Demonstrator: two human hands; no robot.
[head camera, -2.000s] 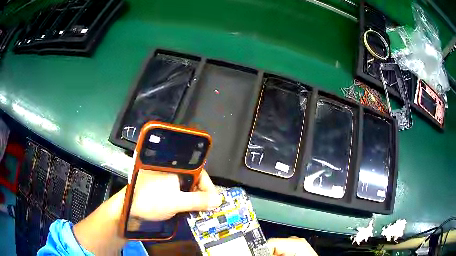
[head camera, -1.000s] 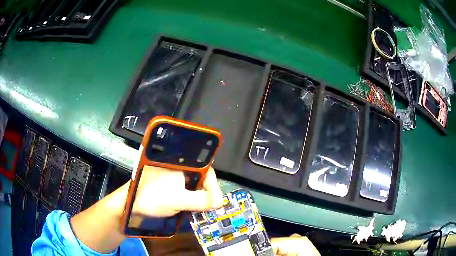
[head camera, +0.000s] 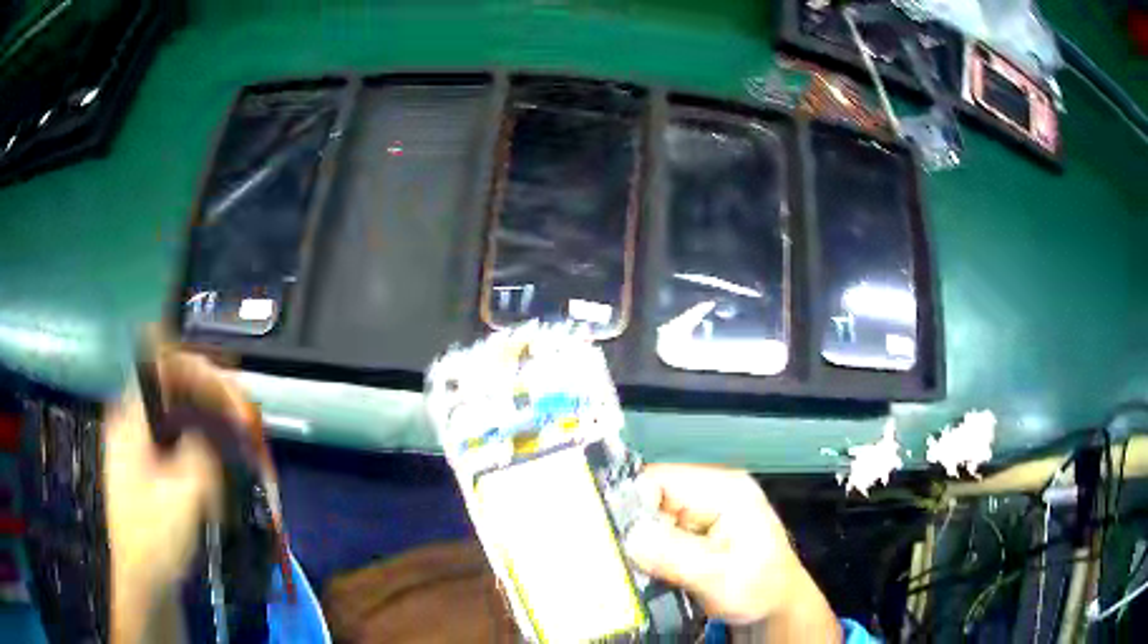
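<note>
My right hand (head camera: 724, 541) holds a screen assembly (head camera: 554, 541) by its right edge, with the board and the large pale battery area facing up. The assembly is tilted over the bench's front edge, its lower end cut off by the frame. My left hand (head camera: 176, 466) is blurred at the lower left and holds the back housing (head camera: 239, 503), now seen nearly edge-on and dark. The two parts are apart. The black foam tray (head camera: 554, 361) lies behind them, with glossy black display faces in four slots and one slot without a phone.
A perforated tray (head camera: 57, 528) is at the lower left. Another black tray (head camera: 88, 88) is at the upper left. A copper-red pile (head camera: 831, 98), a pink-red frame (head camera: 1011, 101) and clear plastic (head camera: 995, 25) are at the upper right. White scraps (head camera: 963, 443) and cables (head camera: 1070, 528) are at the lower right.
My left hand has moved left and down with the housing, turned edge-on, away from the board. My right hand and the screen assembly have risen. The view has shifted, and the tray appears further left and higher.
</note>
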